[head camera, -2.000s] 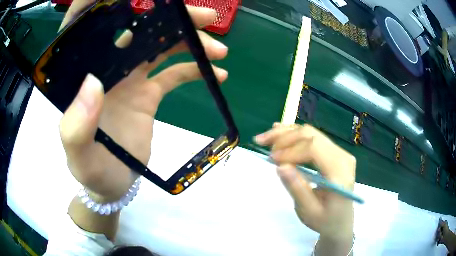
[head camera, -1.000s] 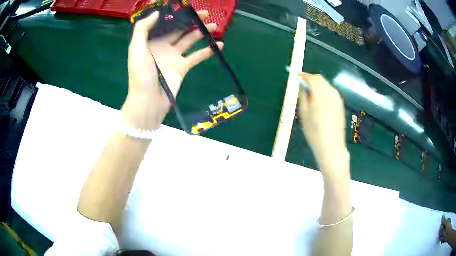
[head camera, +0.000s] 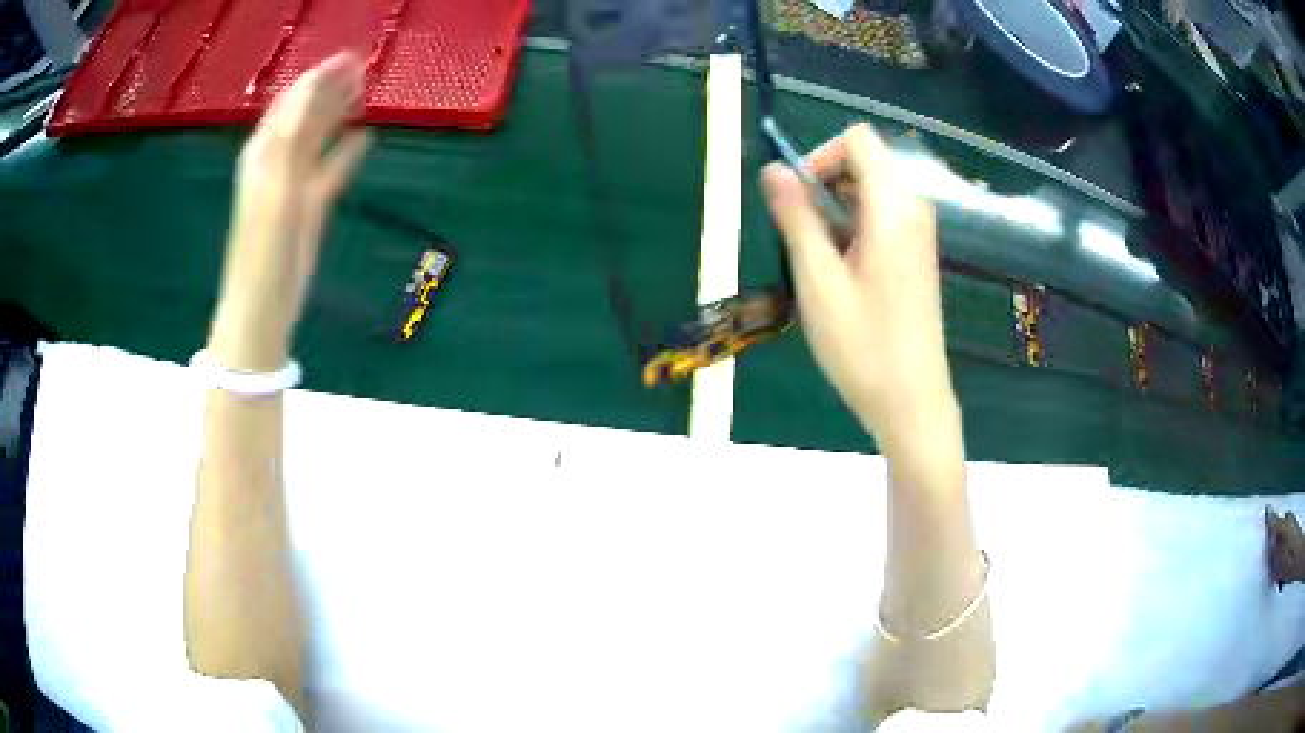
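Observation:
My right hand (head camera: 866, 272) holds the teal tweezers (head camera: 802, 169) and grips the right side rail of a black phone frame (head camera: 604, 215). The frame hangs tilted, its dark panel at the top edge of the picture and its gold-orange small-board end (head camera: 716, 338) over the pale strip (head camera: 720, 201). My left hand (head camera: 294, 179) is blurred, raised over the green surface, fingers extended, with nothing seen in it. Beside it lies another frame's small-board end (head camera: 424, 291); the rest of that frame is dark and partly hidden by the hand.
A red perforated tray (head camera: 437, 65) is at the back left. More frame ends (head camera: 1028, 324) lie in a row on the green surface at right. A tape roll (head camera: 1033, 32) and gold sheet (head camera: 852, 32) are behind. White bench cover (head camera: 573, 573) in front; another person's hand (head camera: 1284, 547) at far right.
My left hand has let go of its frame, now on the green surface, and moved left. My right hand has taken hold of another frame. The view has shifted, showing more of the red tray.

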